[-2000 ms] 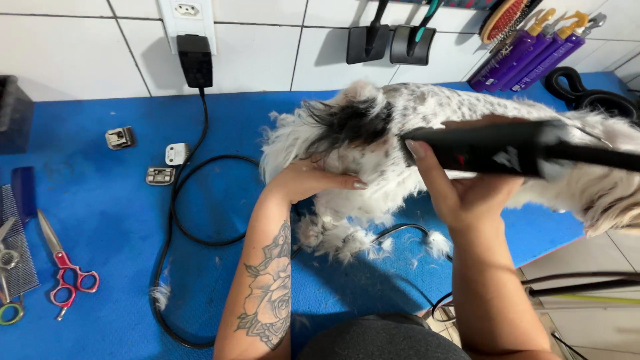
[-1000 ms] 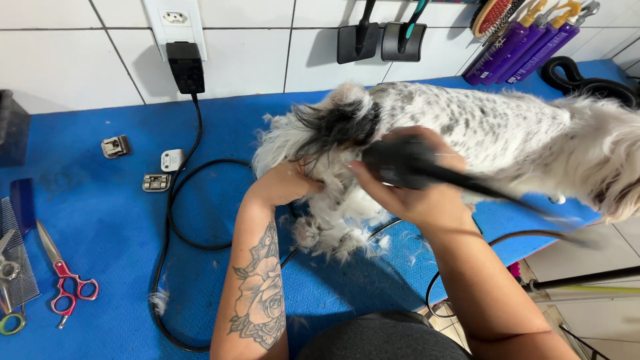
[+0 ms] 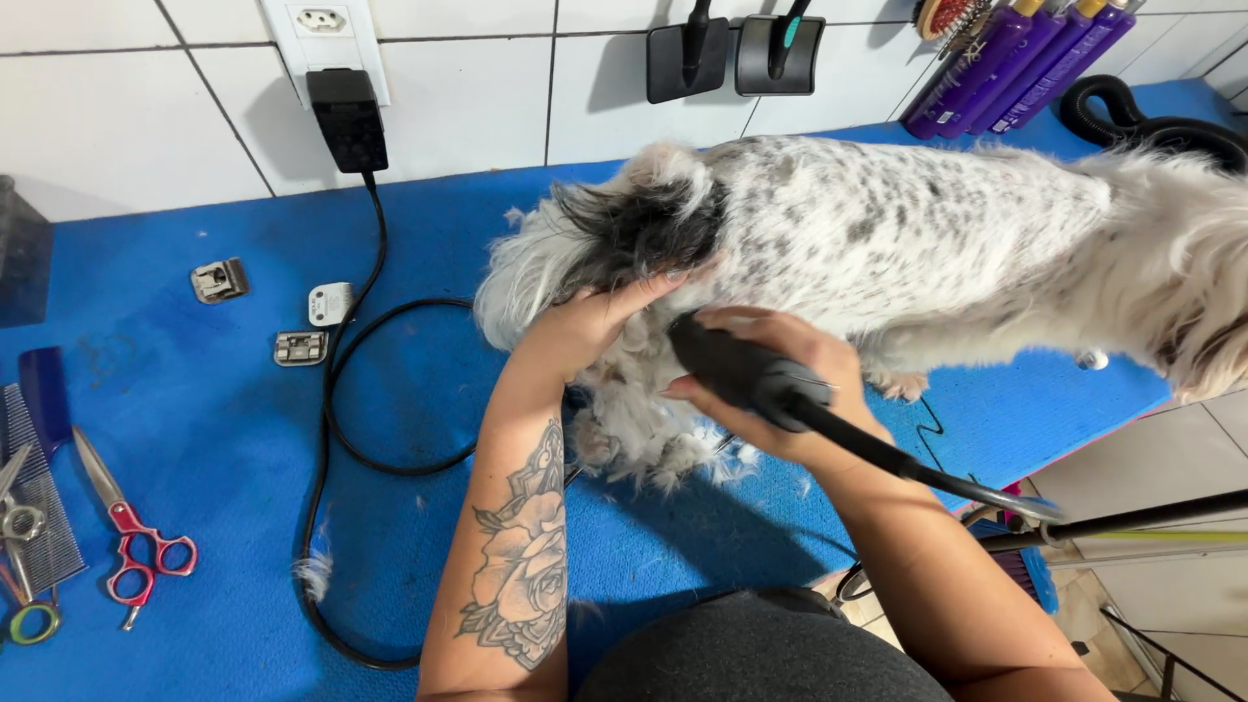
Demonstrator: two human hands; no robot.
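Note:
A white dog with dark spots (image 3: 877,224) stands on the blue table mat (image 3: 234,439), its head at the right edge. My left hand (image 3: 595,327) rests at its hindquarters, thumb across the fur below the dark tail hair; whether the fingers grip fur is hidden. In my right hand (image 3: 780,361) is a black corded electric clipper (image 3: 731,366), its front end at the hair of the hind leg. The blade itself cannot be seen. Clipped hair (image 3: 673,453) lies in tufts around the hind paws.
Left of the dog lie clipper blades (image 3: 331,303), a looped black cord (image 3: 327,439), red-handled scissors (image 3: 132,541) and a comb (image 3: 44,497). Slicker brushes (image 3: 687,58) hang on the tiled wall. Purple bottles (image 3: 975,73) and a black hose (image 3: 1150,127) are at the back right.
The clipper, earlier held level over the dog's rump and flank, is now lower, beside the hind leg, its cord end towards me. My left thumb now lies higher across the fur below the tail.

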